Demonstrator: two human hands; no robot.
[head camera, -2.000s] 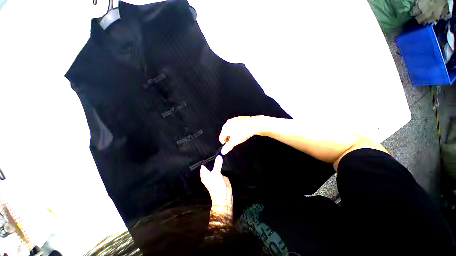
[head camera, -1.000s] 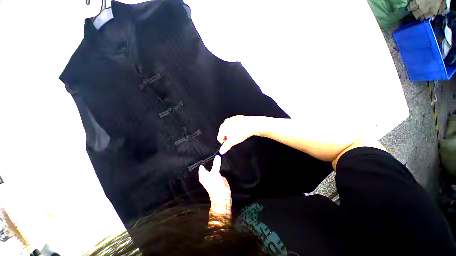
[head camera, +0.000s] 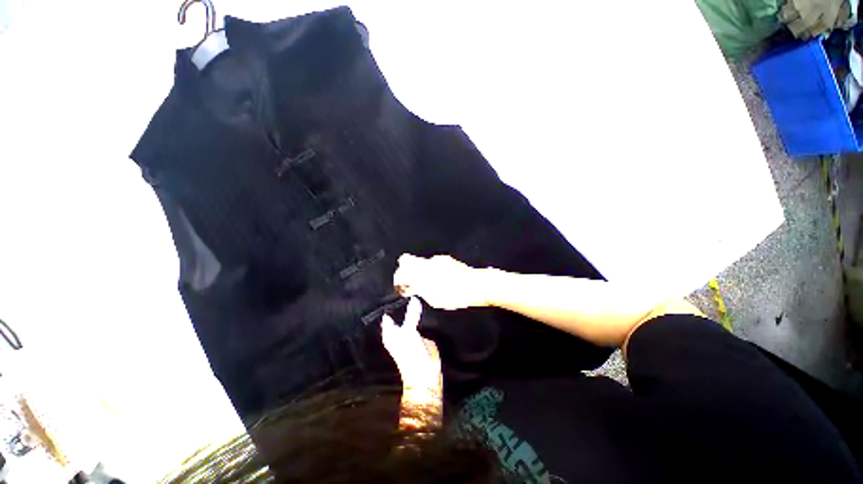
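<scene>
A black sleeveless garment (head camera: 426, 189) with a stand collar lies spread on the white table (head camera: 606, 104). A hanger (head camera: 210, 45) shows at its neck. Frog buttons (head camera: 333, 214) run in a row down the centre front. My right hand (head camera: 445, 283) comes in from the right, its fingers closed at the lowest visible frog button (head camera: 383, 310). My left hand (head camera: 410, 346) is just below, with thumb and fingertip pinching that same fastener. The fingertips of both hands nearly meet. The exact grip is hard to see black on black.
A blue bin (head camera: 802, 99) holding dark items stands on the floor at the upper right, beside green cloth (head camera: 743, 24). A black hook-shaped thing (head camera: 9, 334) and blurred small items lie at the left edge. Dark hair hangs across the bottom of the view.
My right hand has moved slightly down and left, closer over the lowest visible fastener. My left hand has stayed nearly in place. The view has shifted slightly, showing more of the hanger hook.
</scene>
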